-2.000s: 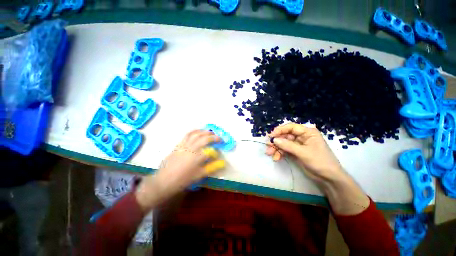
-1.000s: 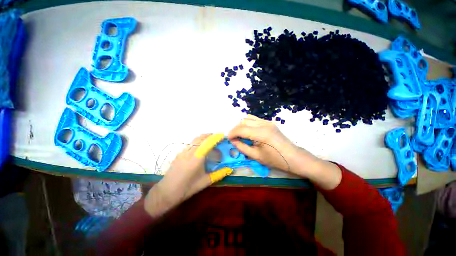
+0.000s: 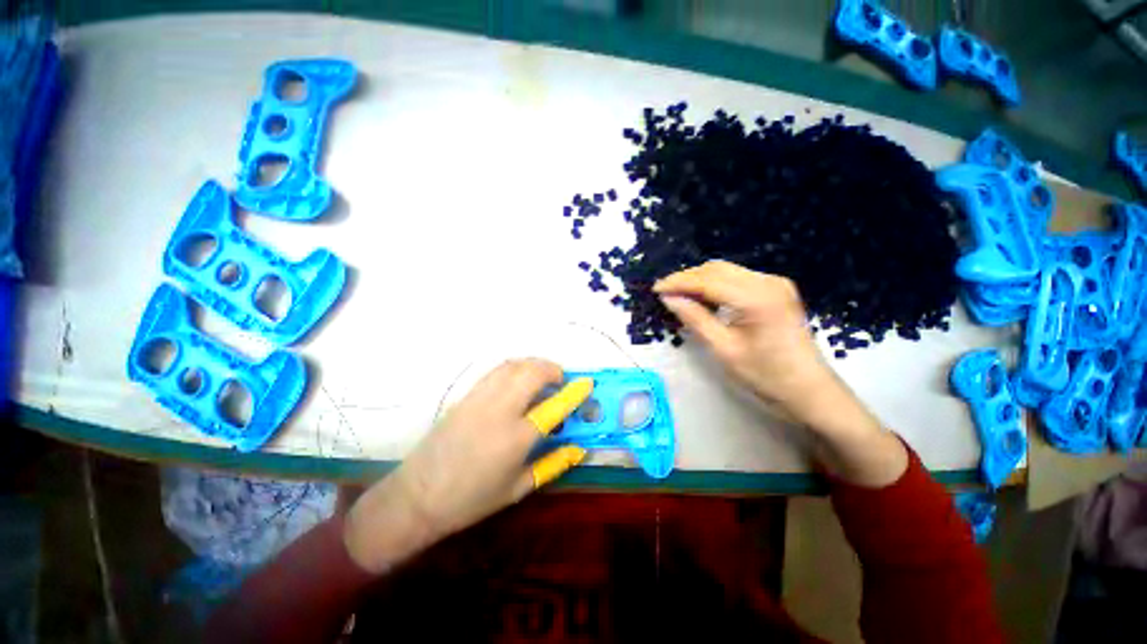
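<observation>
My left hand (image 3: pixel 472 453), with yellow covers on two fingers, grips the left end of a blue plastic frame (image 3: pixel 648 434) near the bench's front edge. The frame lies lengthwise, with two of its round holes showing. My right hand (image 3: pixel 755 330) is at the lower left edge of the heap of black pieces (image 3: pixel 805 201), thumb and fingertips close together. Whether a piece is between them cannot be told. A thin dark thread (image 3: pixel 455 377) curves around my left hand over the white top.
Three loose blue frames (image 3: pixel 227 274) lie at left. More blue frames (image 3: pixel 1088 302) are piled at right by brown cardboard (image 3: pixel 1069 472), with one frame (image 3: pixel 991 415) in front. Two frames (image 3: pixel 887 38) lie on the dark green conveyor (image 3: pixel 755 28). A blue bin edge (image 3: pixel 15 315) shows far left.
My right hand has left the blue frame and moved up and right to the black heap. My left hand, earlier reaching for the frame, now holds it, its right end now uncovered.
</observation>
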